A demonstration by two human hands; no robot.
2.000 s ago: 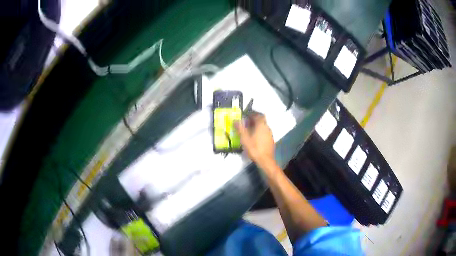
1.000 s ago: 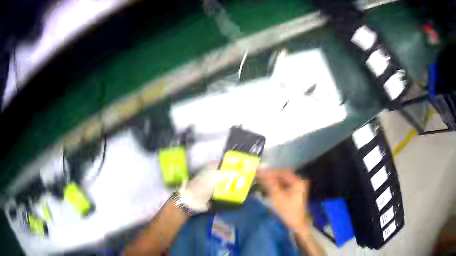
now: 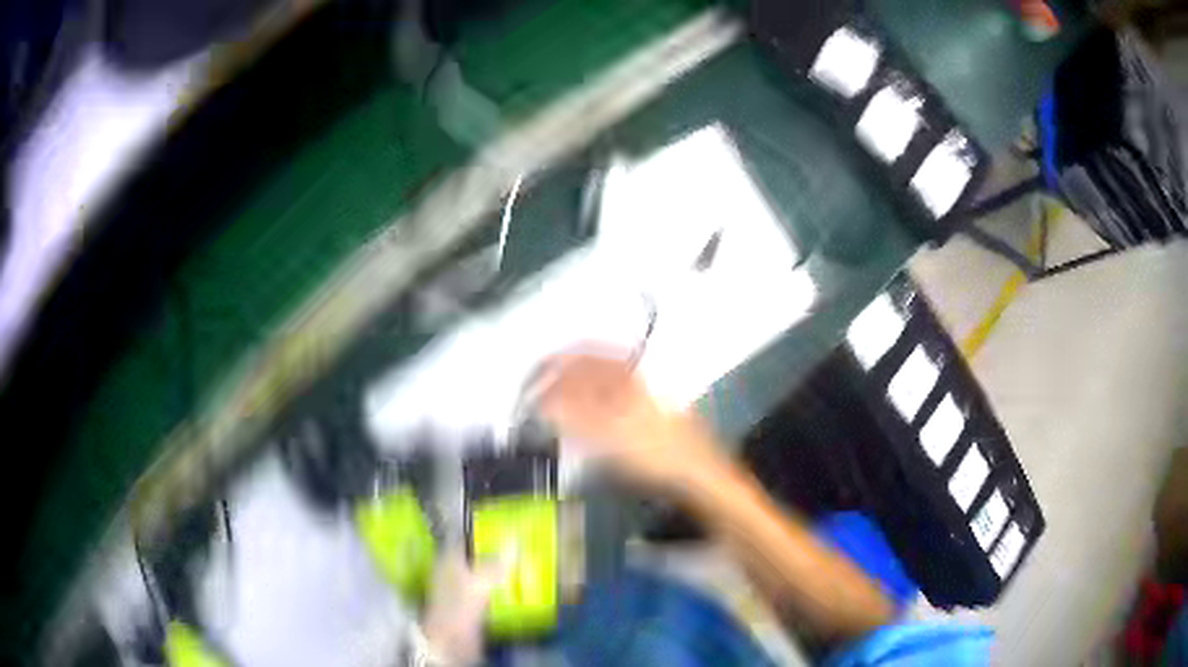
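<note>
A black smartphone (image 3: 511,477) with a yellow-green note (image 3: 517,560) over its lower half is upright in the picture at bottom centre. My left hand (image 3: 456,606), in a white glove and blurred, is shut on its left edge. My bare right hand (image 3: 593,397) is above the phone's top end, over the white paper sheets (image 3: 704,261). It is blurred, and I cannot tell whether its fingers hold anything. A thin dark cable end (image 3: 710,250) lies on the paper.
Another yellow-green-covered phone (image 3: 399,541) lies left of the held one; more yellow-green (image 3: 193,648) shows at the bottom left. Black phone trays with white labels stand at the bench end (image 3: 853,111) and beside the bench (image 3: 928,371). A blue bin or board (image 3: 866,554) is near my right forearm.
My left hand with the phone appears lower and further left. My right hand has moved from beside the phone to above its top end, over the paper. The camera view has shifted.
</note>
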